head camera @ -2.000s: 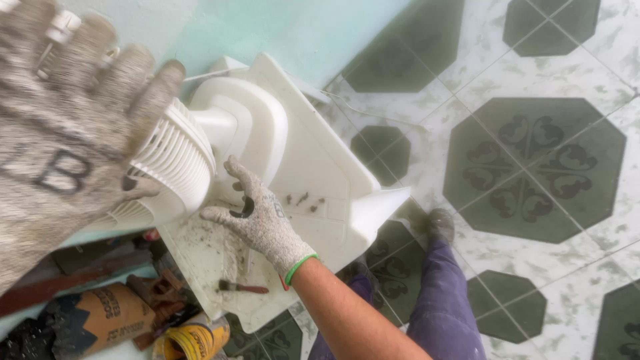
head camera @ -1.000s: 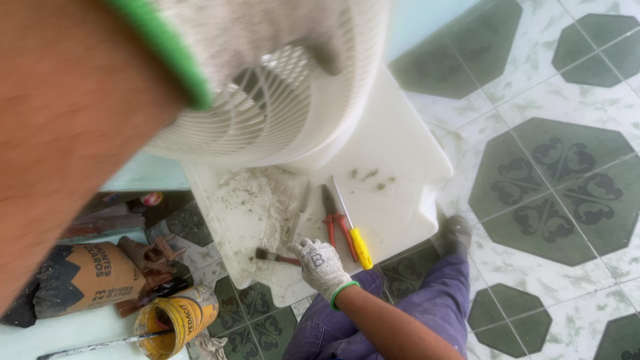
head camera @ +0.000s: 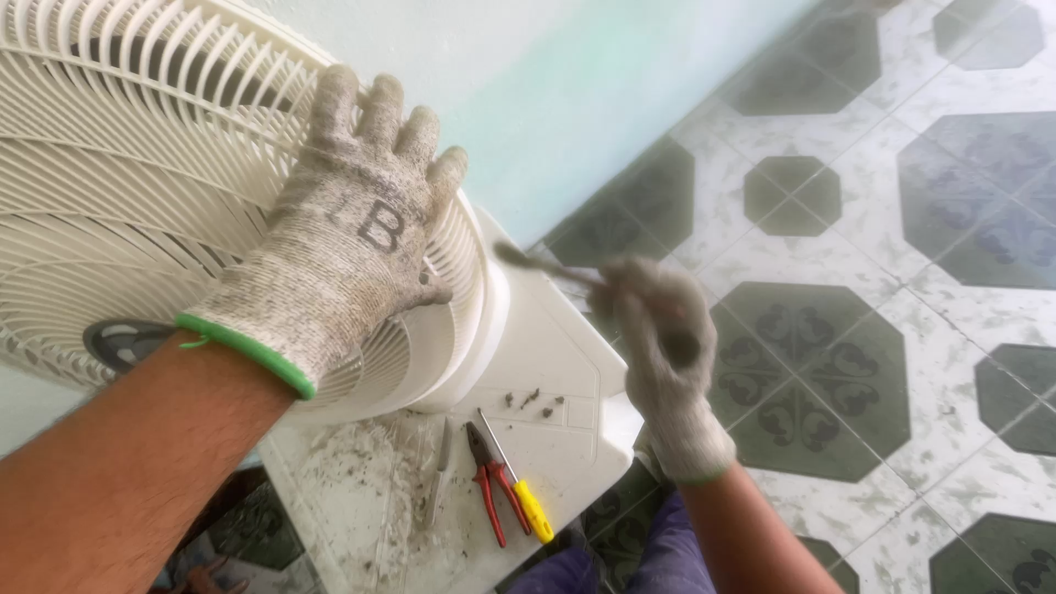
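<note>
My gloved left hand (head camera: pixel 355 214) rests on the rim of a white fan's grille (head camera: pixel 190 181), its fingers over the edge and its thumb on the near side. The fan stands on a white plastic surface (head camera: pixel 536 346) dusted with dirt. To the right of the fan, my gloved right hand (head camera: pixel 668 330) holds a small brush (head camera: pixel 536 262) by its handle, the blurred head toward the fan. Below the fan lie red-handled pliers (head camera: pixel 492 483), a yellow-handled screwdriver (head camera: pixel 528 503) and a knife (head camera: pixel 440 470). Several small screws or bits (head camera: pixel 532 399) lie nearby.
A pale green wall (head camera: pixel 577 99) rises behind the fan. Patterned floor tiles (head camera: pixel 808 379) spread to the right. My legs in purple trousers (head camera: pixel 672 549) are below the plastic surface. Dark items, partly hidden, lie on the floor at lower left.
My right hand has picked up the brush from the plastic surface and moved it up beside the fan. My left hand stays at the fan, now seen whole on its grille.
</note>
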